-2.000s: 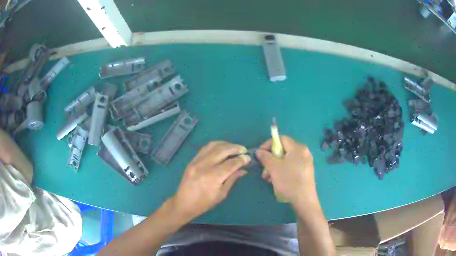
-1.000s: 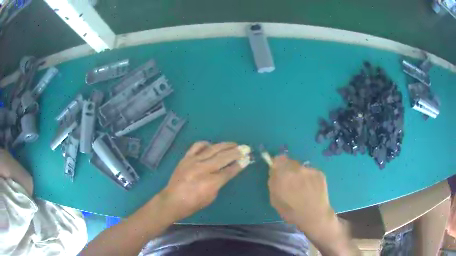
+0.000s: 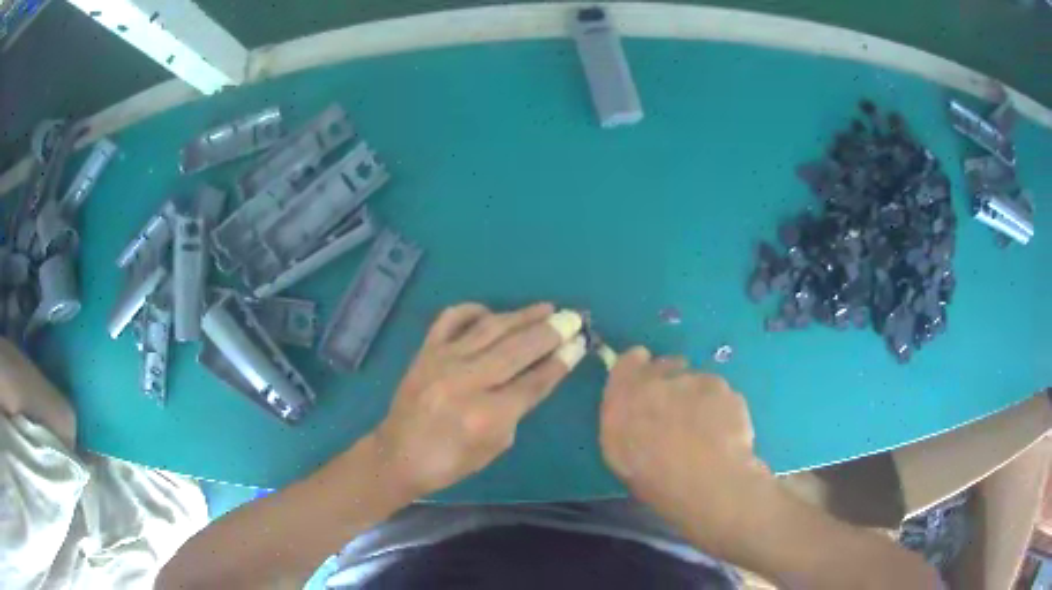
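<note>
My left hand (image 3: 467, 386), with pale covers on the thumb and fingertip, pinches a small black insert (image 3: 588, 331) in front of me. My right hand (image 3: 681, 421) is closed around the slim cream-handled tool (image 3: 607, 355), whose end points at the insert. The tool's tip is too small to make out. Two small stray pieces lie beyond my right hand, a dark one (image 3: 670, 315) and a glinting one (image 3: 723, 353). A large pile of black inserts (image 3: 871, 231) lies at the right.
Grey housings (image 3: 312, 219) lie in a loose heap at the left. One fitted housing (image 3: 607, 72) stands alone at the far edge. Small grey housings (image 3: 1001, 216) lie at far right. Part-built units (image 3: 55, 288) and a neighbour's arm (image 3: 35, 392) are at far left. A cardboard box (image 3: 957, 461) is below right.
The cream tool was upright in my right hand; it now slants toward the insert in my left fingers. Two small stray pieces now show on the bench. The camera view has shifted.
</note>
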